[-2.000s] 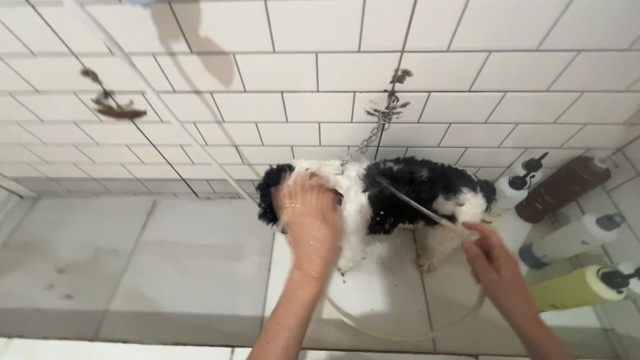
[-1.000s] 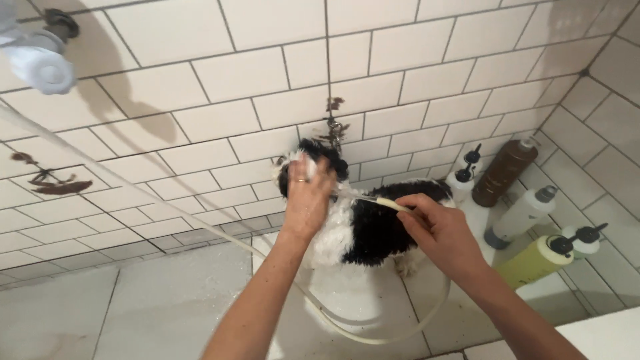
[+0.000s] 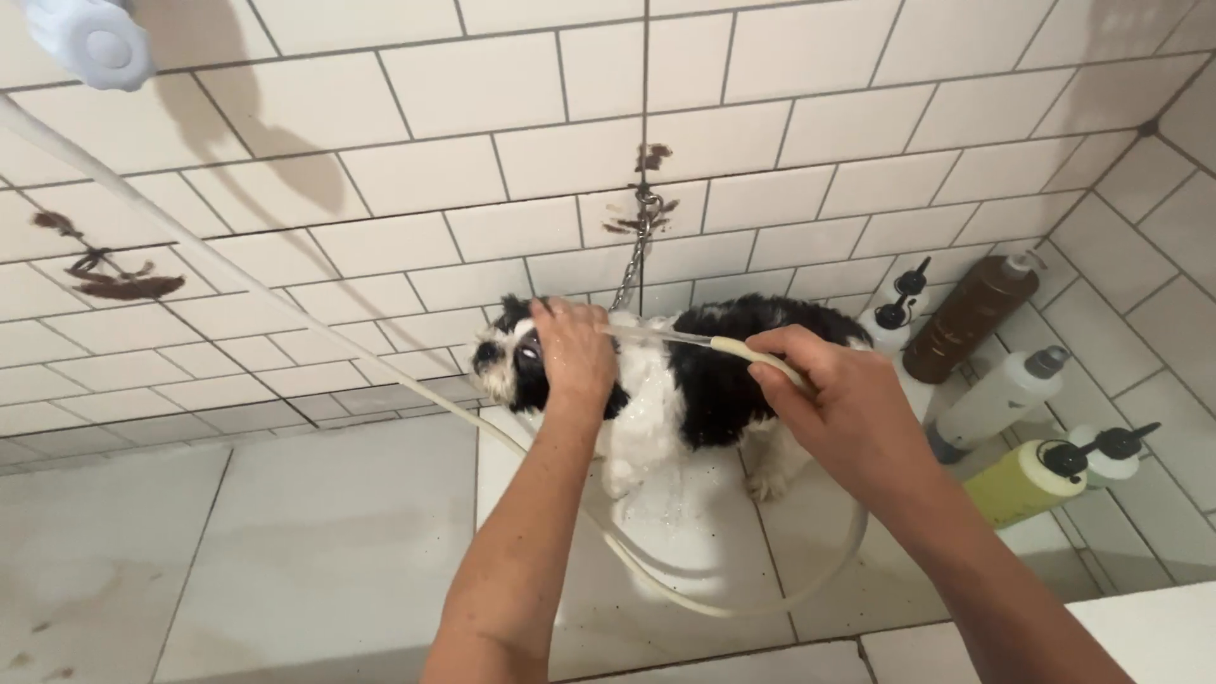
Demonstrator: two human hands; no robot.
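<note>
A wet black and white dog stands in a tiled tub against the wall, its face turned to the left. My left hand lies over the side of its head, by the ear and just behind the eye. Over the dog's back, my right hand grips the end of a pale flexible hose. Water streams leftward from the hose end onto my left hand and the dog's neck. A metal chain runs from a wall ring down behind the dog's neck.
Several bottles stand at the right: a brown pump bottle, a clear one, a yellow one and smaller black-topped ones. The hose loops low in front of the dog. A white tap knob is at upper left, above a rusty wall ring.
The dog's face, largely covered by my left hand before, now shows to the left of it. My right hand has brought the hose end from the dog's rear toward its neck.
</note>
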